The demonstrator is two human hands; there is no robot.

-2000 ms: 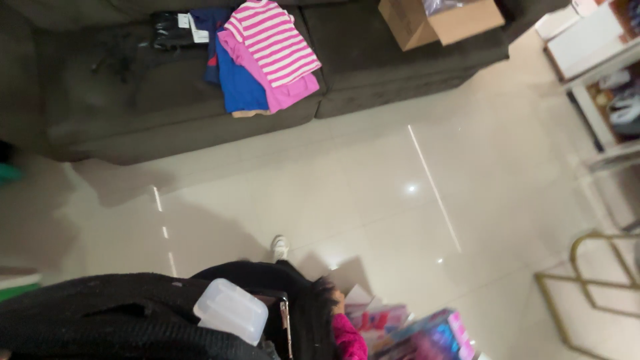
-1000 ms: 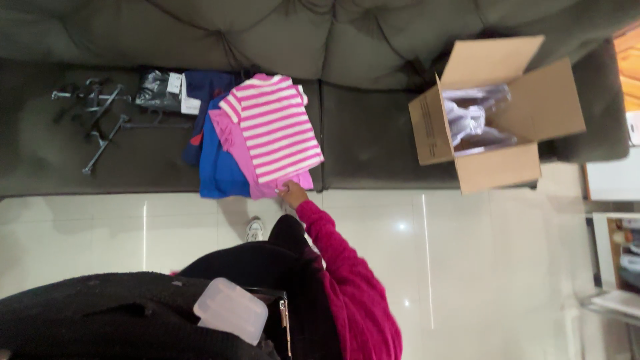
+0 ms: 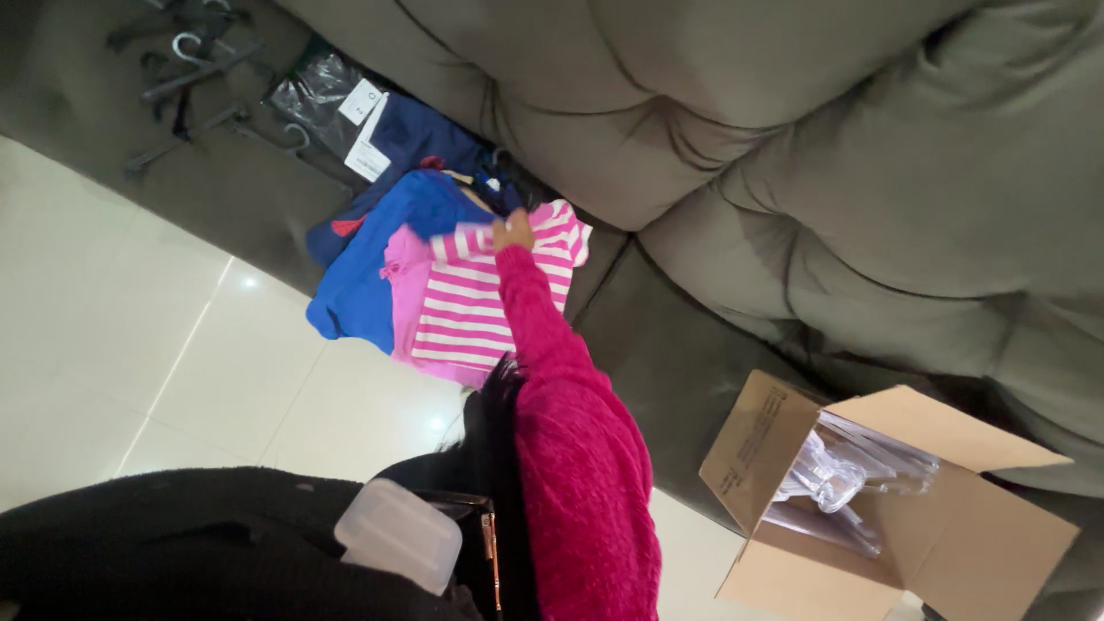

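Note:
My right hand point(image 3: 514, 231), in a magenta sleeve, is at the collar end of a pink-and-white striped shirt point(image 3: 470, 315). The hand is blurred, so its grip on the cloth cannot be made out. Under the striped shirt lies a pink garment point(image 3: 407, 297), and beside and partly beneath that a blue garment point(image 3: 358, 289). A navy garment point(image 3: 423, 129) with white tags point(image 3: 360, 102) is behind them, next to a black item in clear plastic point(image 3: 315, 95). My left hand is out of view.
Several dark hangers point(image 3: 185, 82) lie on the dark sofa seat point(image 3: 78, 112). An open cardboard box point(image 3: 759, 431) holding clear plastic hangers point(image 3: 832, 474) stands at the lower right. A translucent plastic container point(image 3: 401, 535) shows against black clothing at the bottom.
My right hand has moved from the lower hem of the striped shirt to its collar end. The view has turned and come closer to the sofa.

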